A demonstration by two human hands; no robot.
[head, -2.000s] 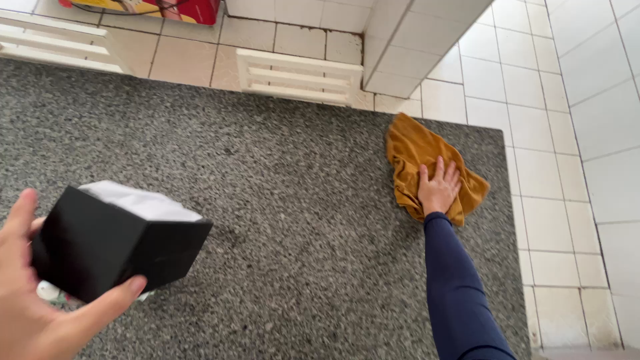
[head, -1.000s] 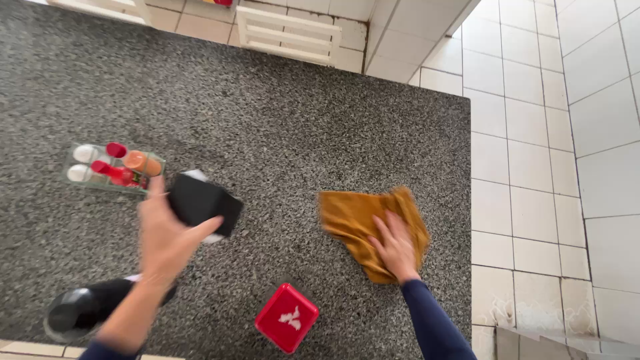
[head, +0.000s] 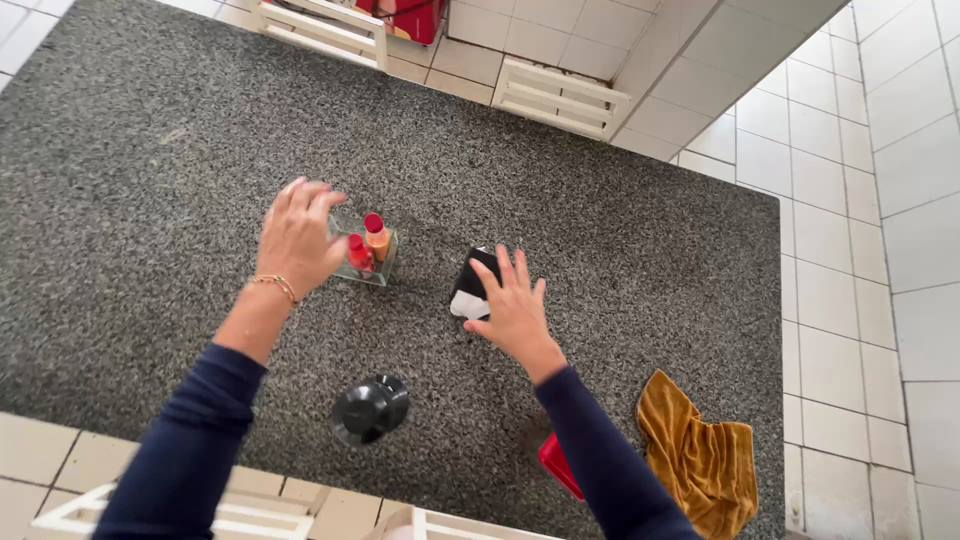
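My left hand (head: 300, 236), with a bracelet at its wrist, is at the left end of a clear glass or plastic caddy (head: 364, 276) holding bottles with red caps (head: 374, 223); whether it grips the caddy is unclear. My right hand (head: 514, 304) spreads its fingers over a black napkin holder (head: 475, 276) with white napkins (head: 470, 304); contact cannot be told. A mustard-coloured cloth (head: 697, 457) lies crumpled near the right edge of the granite tabletop (head: 600, 210). Below my left hand stands a black, rounded object (head: 370, 410), perhaps a thermos.
A red box (head: 559, 465) is partly hidden under my right forearm. White slatted chairs (head: 559, 97) stand along the far and near edges. A tiled pillar (head: 690, 75) rises beyond the far edge, with a red item (head: 420, 19) on the floor.
My right hand has left the cloth and moved to the napkin holder. My left hand has let go of the napkin holder, which now stands farther right, and is at the bottle caddy.
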